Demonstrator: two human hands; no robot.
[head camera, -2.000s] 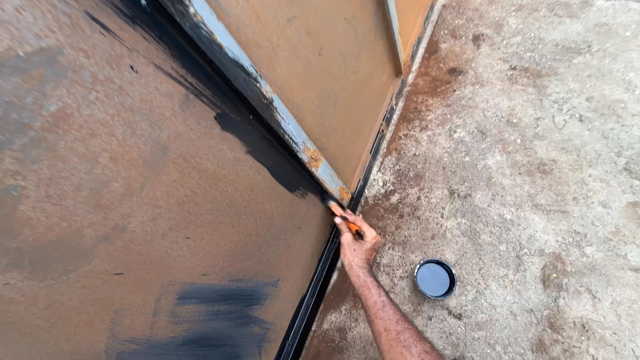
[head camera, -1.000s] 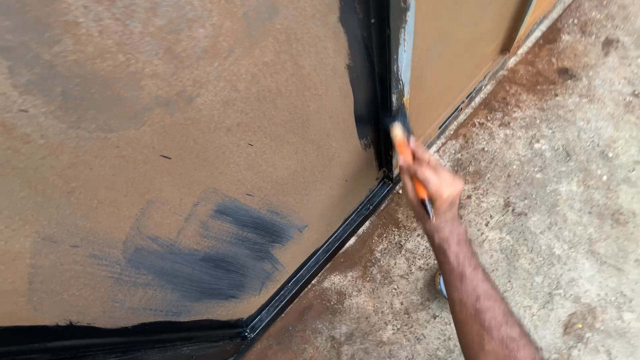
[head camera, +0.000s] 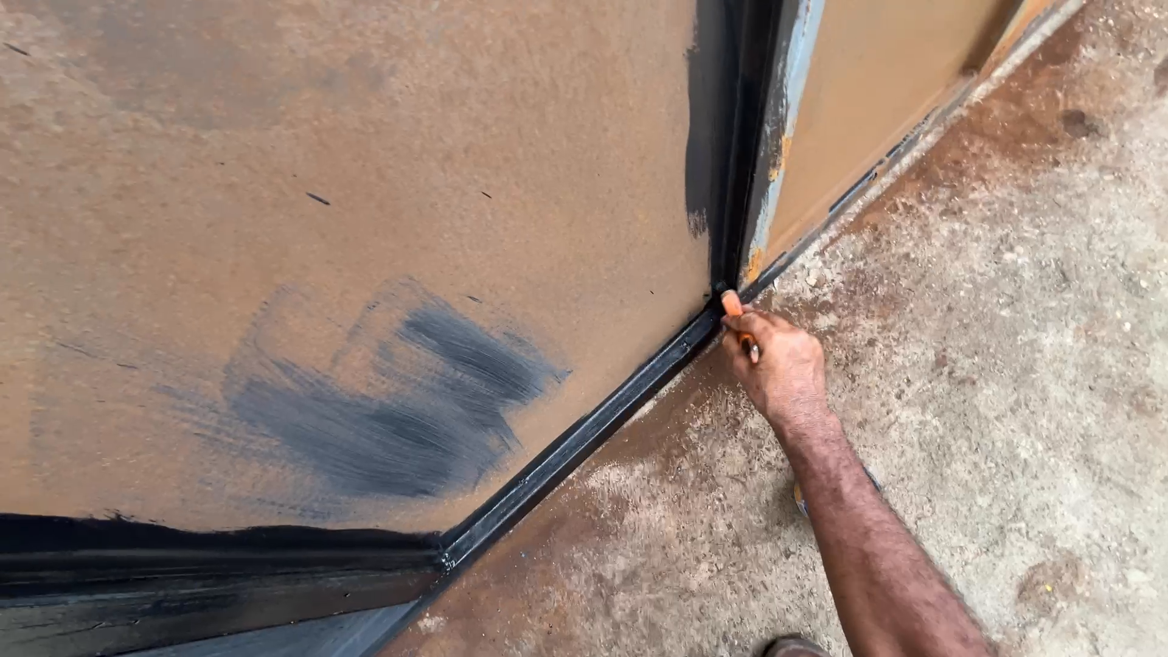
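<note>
My right hand (head camera: 783, 360) is closed around the orange handle of a paintbrush (head camera: 733, 304). The brush's head is at the lower corner where the black-painted upright frame bar (head camera: 730, 164) meets the black bottom rail (head camera: 584, 433); its bristles are mostly hidden. Left of the hand spreads a brown, rust-toned metal panel (head camera: 547, 237) with a patch of dark brush strokes (head camera: 392, 420). The upright's right face (head camera: 787, 100) shows grey with orange rust spots. My left hand is out of view.
Rough, stained concrete ground (head camera: 1004, 383) lies right of the panel. My forearm mostly hides a paint container (head camera: 800, 498). A second brown panel (head camera: 876, 100) stands beyond the upright. The tip of a shoe (head camera: 792, 647) shows at the bottom edge.
My right hand, still gripping the brush, has moved from the upright's side down to its bottom corner since one second ago. The view has swung left since the oldest frame.
</note>
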